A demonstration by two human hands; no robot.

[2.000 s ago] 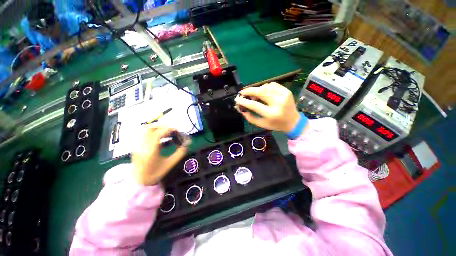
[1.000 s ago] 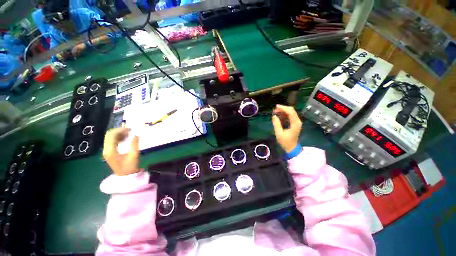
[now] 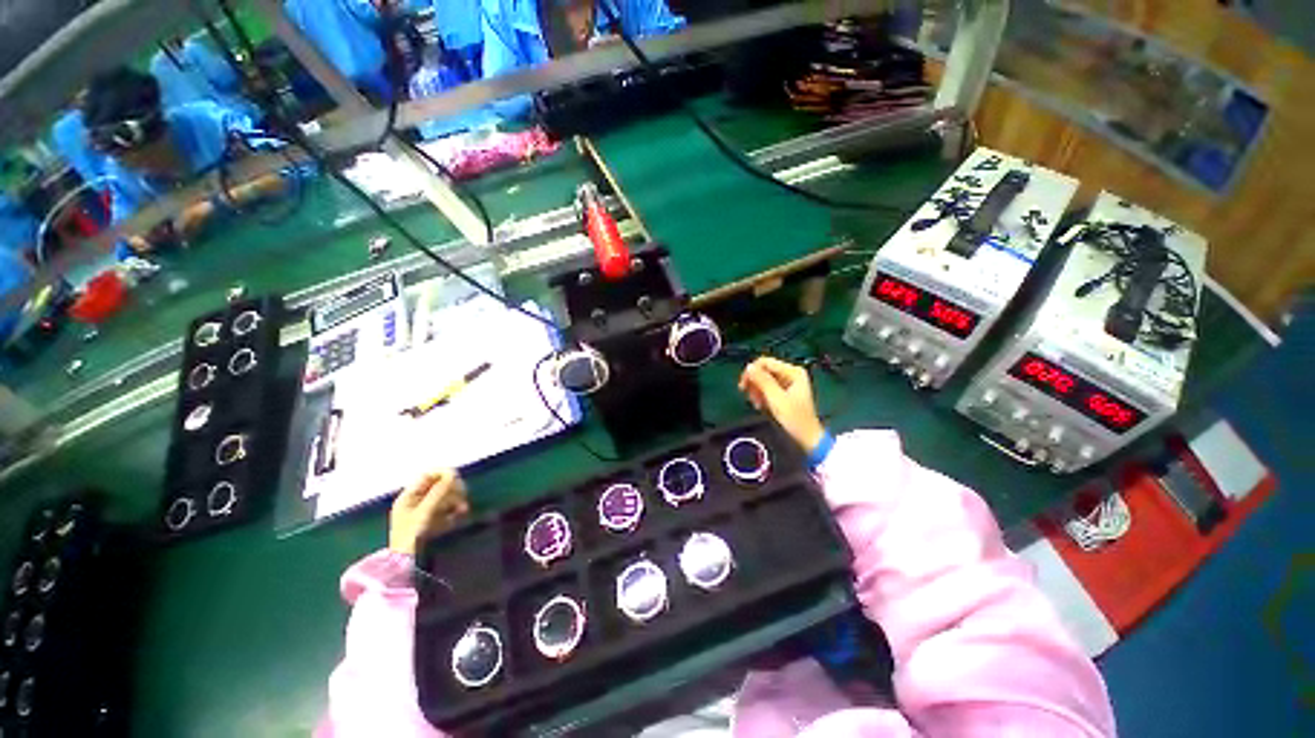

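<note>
The black test fixture stands upright at the centre, with a red clamp handle above it. One round display module is seated at its left side and another module at its right, both dark-faced. A black foam tray lies in front of me with several modules in two rows, some lit purple or white. My left hand is at the tray's back left corner, fingers curled, with nothing visible in it. My right hand is by the tray's back right, right of the fixture, fingers bent and empty.
A clipboard with paper, a pen and a calculator lie left of the fixture. More foam trays are further left. Two power supplies with red digits stand right, above a red box. People in blue are across.
Both hands have left the fixture area and lowered toward the tray's back corners. The two modules now sit uncovered on the fixture. The supply digits have changed.
</note>
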